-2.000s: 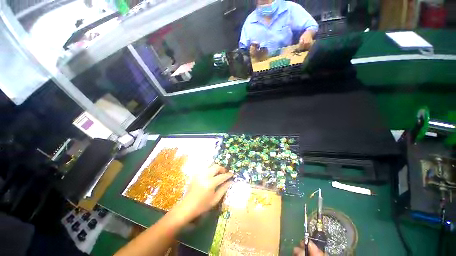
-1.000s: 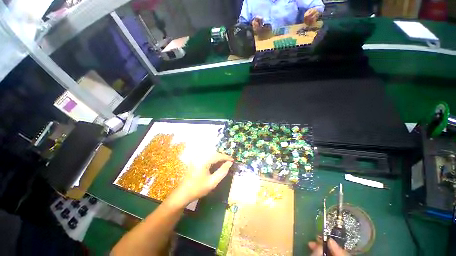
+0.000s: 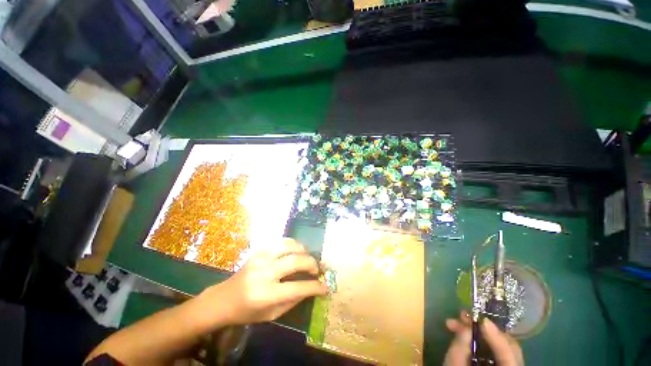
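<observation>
My left hand point(image 3: 275, 284) is at the left edge of the tan work board point(image 3: 378, 300), thumb and fingertips close together beside a small green-white assembly point(image 3: 330, 280) at the green strip point(image 3: 316, 323). Whether the fingertips grip it is unclear. My right hand point(image 3: 485, 343), cut off by the bottom edge, holds the black handle of the soldering iron point(image 3: 500, 275), its silver tip pointing up beside a thin bent metal tube, over the round tip cleaner point(image 3: 532, 297). A crowded clear tray point(image 3: 457, 232) of green-white assemblies lies behind the board.
A white-lined tray point(image 3: 275, 164) with an orange heap point(image 3: 203, 218) lies at left. Large black trays point(image 3: 464, 107) are stacked behind. A white stick point(image 3: 532, 222) lies right of the trays. A dark station point(image 3: 632, 207) stands at far right, and a metal frame point(image 3: 64, 93) at upper left.
My left hand has moved from the assembly tray down to the board's left edge. A small assembly now shows at its fingertips. The view has tilted down; my right hand still holds the iron.
</observation>
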